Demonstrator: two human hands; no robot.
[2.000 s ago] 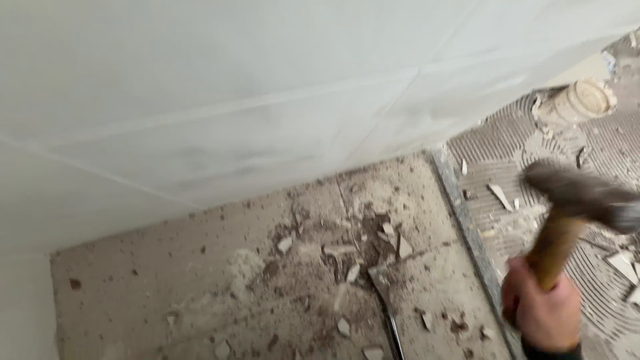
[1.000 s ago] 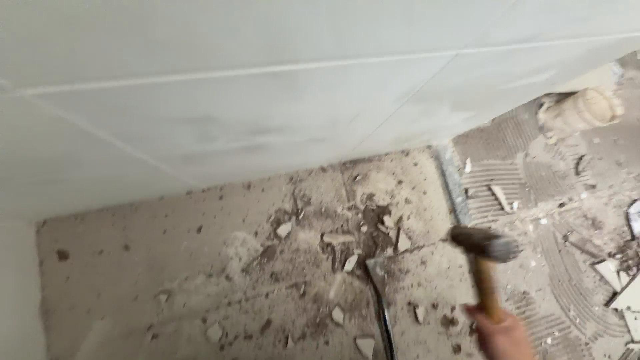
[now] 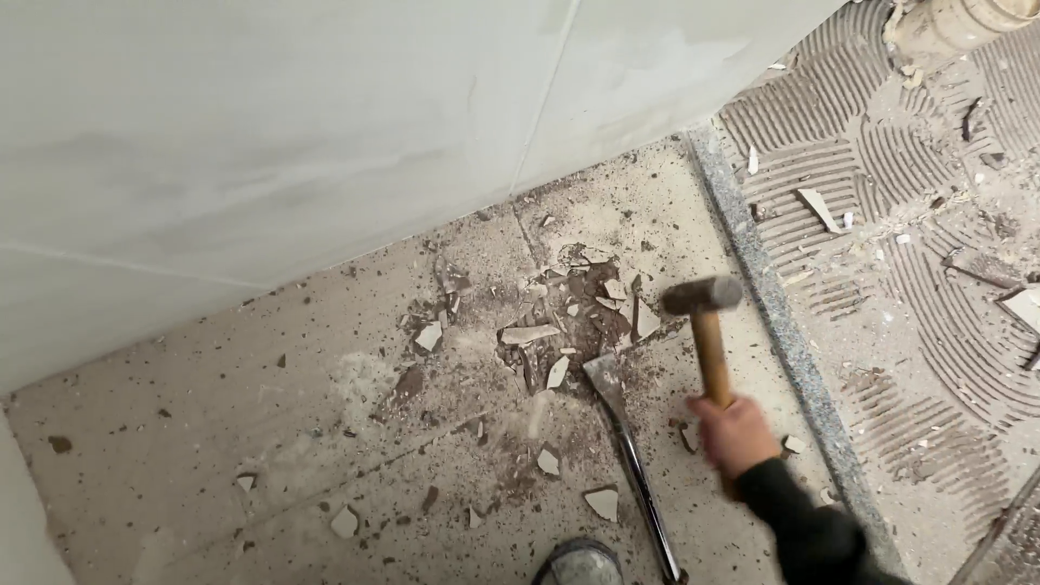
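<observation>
My right hand [image 3: 738,439] is closed around the wooden handle of a club hammer [image 3: 708,349], whose steel head is over the tiled floor beside a stone threshold strip. Left of the hammer lies a steel pry bar [image 3: 638,471], its flat blade at the edge of a patch of broken tile [image 3: 577,317]. Nothing is seen holding the bar in view; its lower end is near the bottom edge. My left hand is not in view. Loose tile shards [image 3: 603,502] lie around the bar.
A pale tiled wall [image 3: 366,122] runs along the back. The speckled stone strip [image 3: 768,301] divides the tiles from a floor with ridged adhesive [image 3: 934,325] and shards. A dirty bucket [image 3: 959,28] lies at the top right. A shoe tip [image 3: 578,562] shows at the bottom.
The hammer in my right hand has moved left relative to the stone strip since the earliest frame, and is now over the tiles. The pry bar stays by the broken patch. The view has shifted.
</observation>
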